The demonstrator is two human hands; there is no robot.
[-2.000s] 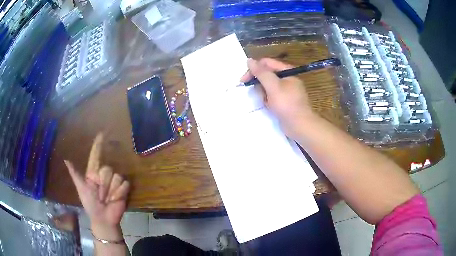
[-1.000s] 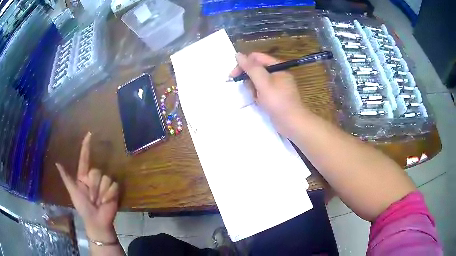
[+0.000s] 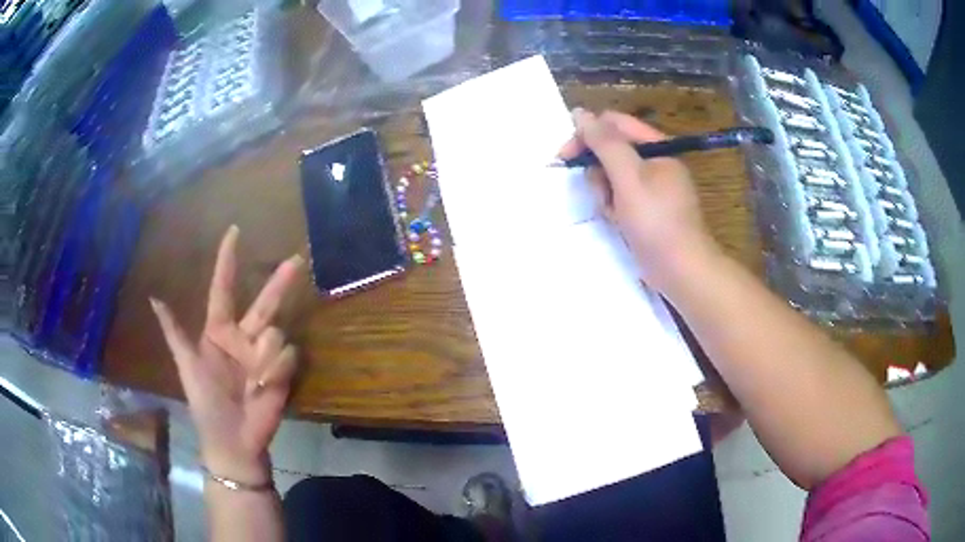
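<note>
A long white notepad lies tilted on the brown wood-grain table, its lower end past the front edge. My right hand is shut on a black pen, with the pen tip at the paper near its upper part. Faint marks show on the paper, too small to read. My left hand is raised left of the pad, holding nothing, thumb and two fingers extended, the others curled. A dark smartphone with a beaded strap lies left of the pad.
A clear blister tray with rows of silver cylindrical parts is at the right. Another filled tray is back left. A clear plastic box is at the back. Blue-edged trays stand at the back and more at the left.
My left hand has extended another finger. The pen tip has moved slightly right along the paper. The whole view has shifted, so the table things appear further right.
</note>
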